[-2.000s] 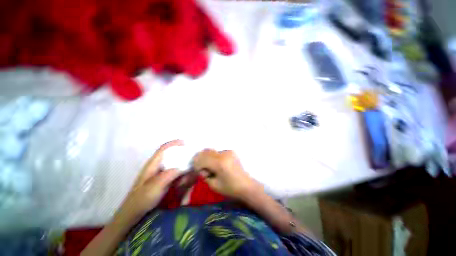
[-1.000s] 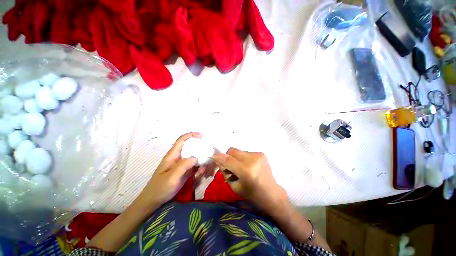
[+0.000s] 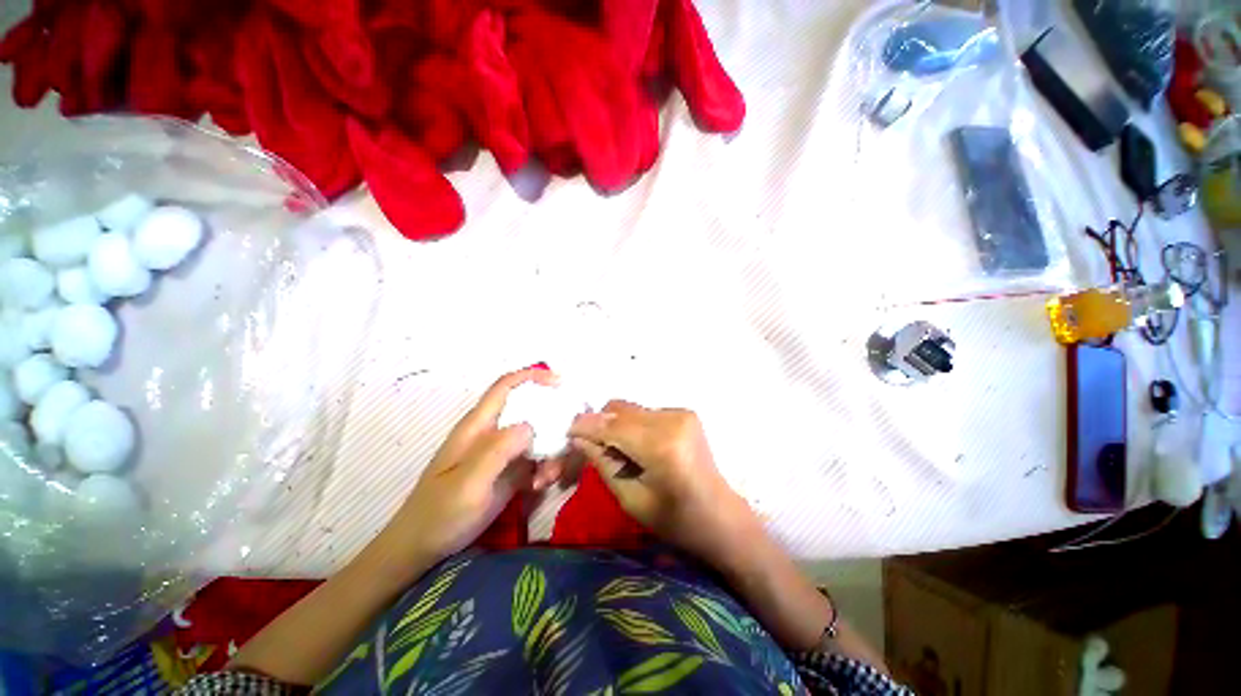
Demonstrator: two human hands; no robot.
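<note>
A white pompom [image 3: 544, 413] sits between my hands at the near edge of the table. My left hand [image 3: 486, 456] holds it from the left, with fingers curved around its far side and the thumb on the near side. My right hand [image 3: 651, 460] has its fingertips pinched at the pompom's right side; a small dark tool, perhaps snips, shows within the hand. A needle or thread is too fine to make out. A red plush piece [image 3: 596, 514] lies below the hands, against my lap, partly hidden by them.
Red plush pieces [image 3: 408, 190] are heaped at the far left. A clear bag of pompoms [image 3: 259, 394] lies left. A round metal object [image 3: 898, 352], amber bottle [image 3: 1085, 317], phone [image 3: 1097, 428], bagged dark item [image 3: 1002, 200] and cables [image 3: 1116, 253] are on the right; a cardboard box [image 3: 953, 632] is below.
The earliest view is blurred and angled differently. Since one second ago, my right hand has shifted slightly left and my left hand's fingers have moved slightly around the pompom.
</note>
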